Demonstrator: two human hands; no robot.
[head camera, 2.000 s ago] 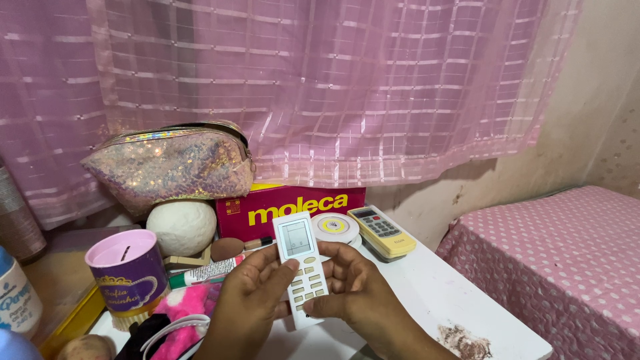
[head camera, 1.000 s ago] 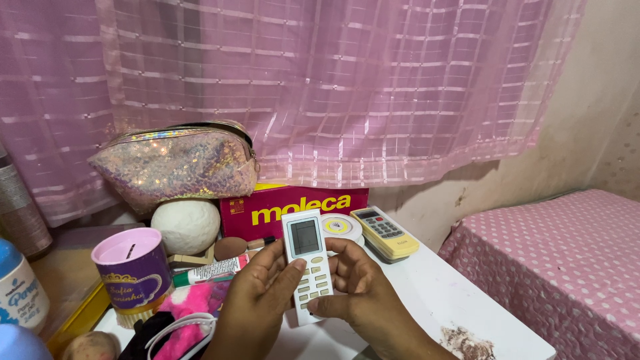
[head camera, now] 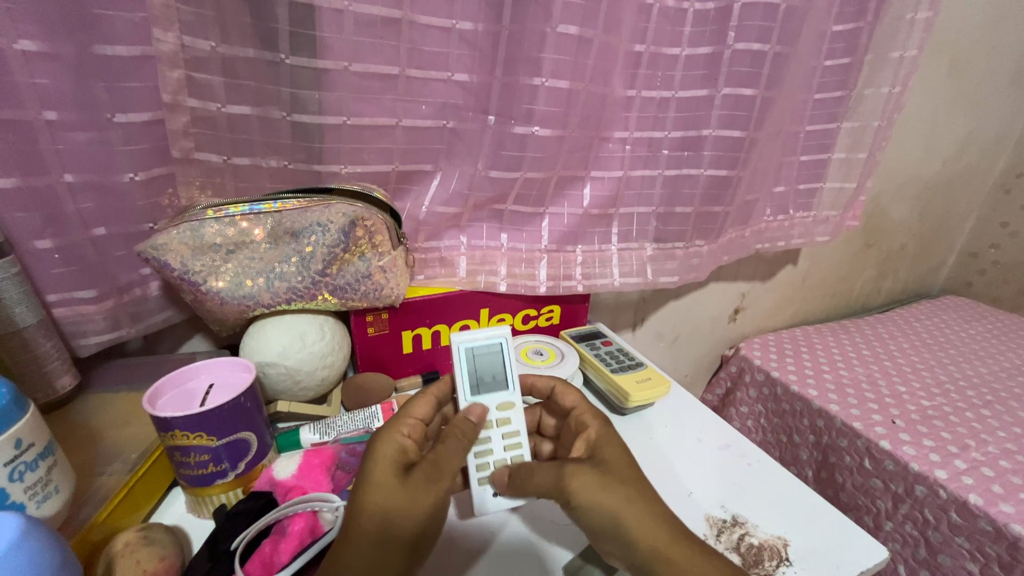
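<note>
A white remote control [head camera: 490, 416] with a grey display and pale buttons is held upright between both hands, above the white table. My left hand [head camera: 424, 452] grips its left side, the thumb lying by the upper buttons. My right hand [head camera: 572, 456] holds the right side, its thumb resting on the lowest buttons. The display looks blank. Just behind, a yellowed remote control [head camera: 616, 356] with a dark keypad lies on something partly hidden, beside a round white container [head camera: 546, 358]. Fingers behind the held remote are partly hidden.
A red shoe box [head camera: 424, 320] and a sequined pouch [head camera: 280, 260] stand against the curtain. On the left are a white ball [head camera: 296, 354], a purple coin tin [head camera: 212, 432], a tube [head camera: 340, 426], a white headband [head camera: 280, 512] and bottles. A pink-covered bed [head camera: 896, 384] is at right.
The held remote's display showed markings two seconds before, looked darker one second before and now appears blank. Both hands keep about the same hold.
</note>
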